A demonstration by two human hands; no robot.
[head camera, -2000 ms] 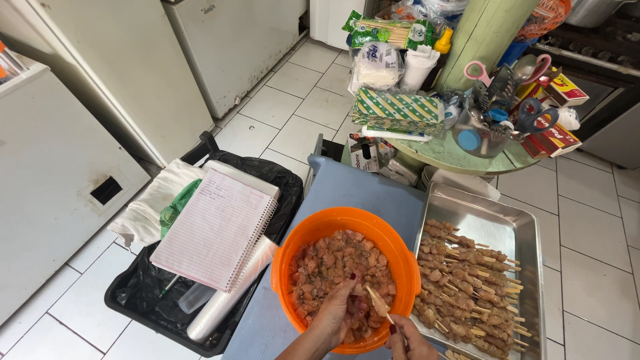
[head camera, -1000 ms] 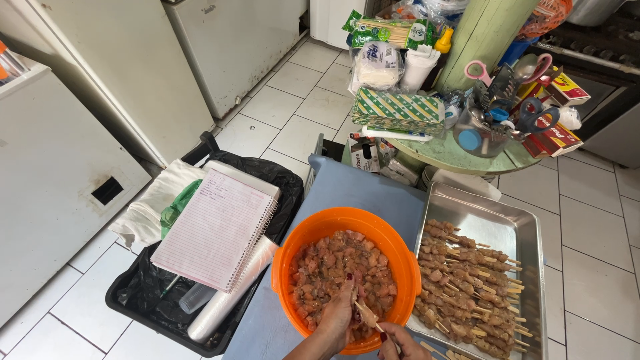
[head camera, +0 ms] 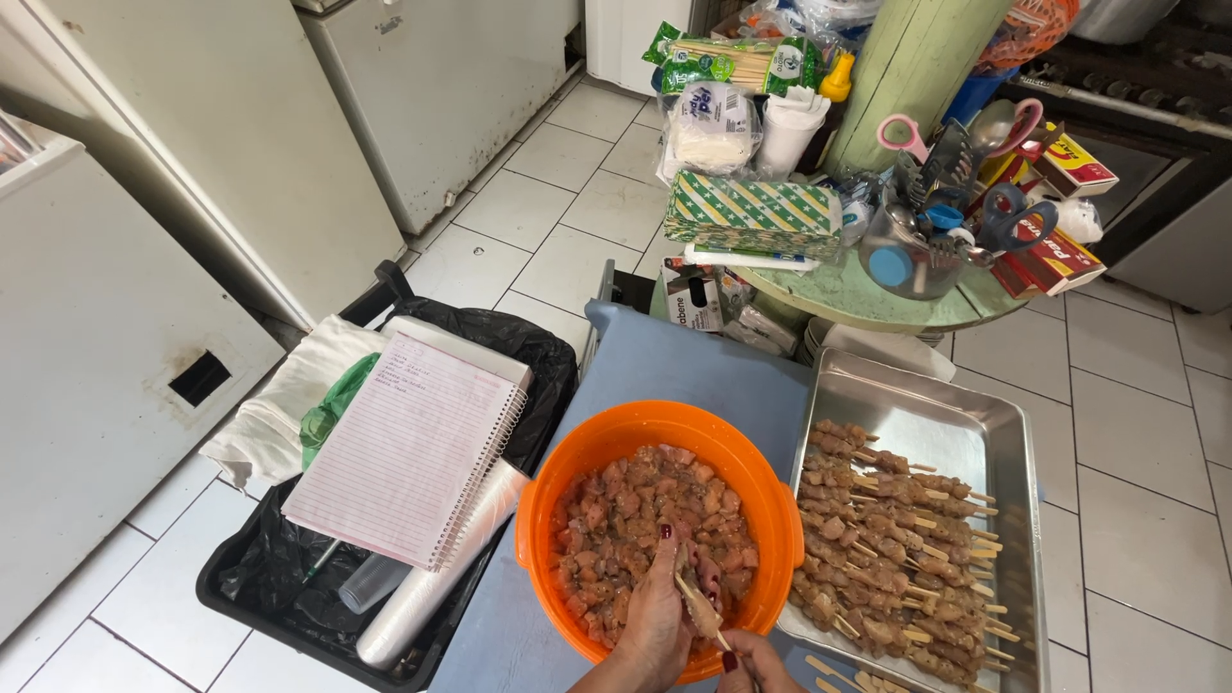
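An orange plastic basin (head camera: 770, 525) full of seasoned raw meat cubes (head camera: 616, 510) stands on a blue-grey surface. Over its near side, my left hand (head camera: 659, 611) holds meat pieces around a wooden skewer (head camera: 707, 621). My right hand (head camera: 756, 664), at the basin's near right rim, pinches the lower end of that skewer. Right of the basin, many filled meat skewers (head camera: 885, 549) lie piled in a metal tray (head camera: 1011, 481). Loose wooden sticks (head camera: 833, 674) lie by the tray's near edge, partly cut off by the frame.
At the left, a black crate (head camera: 289, 626) holds a spiral notebook (head camera: 414, 443), a roll of plastic film (head camera: 443, 568) and a plastic cup (head camera: 373, 582). A green round table (head camera: 847, 303) behind carries patterned napkins (head camera: 751, 212), a utensil container (head camera: 910, 260) and packaged skewers (head camera: 736, 63).
Over the basin, my left hand has shifted slightly and now closes around the meat on the skewer. My right hand has moved a little lower, staying at the skewer's end.
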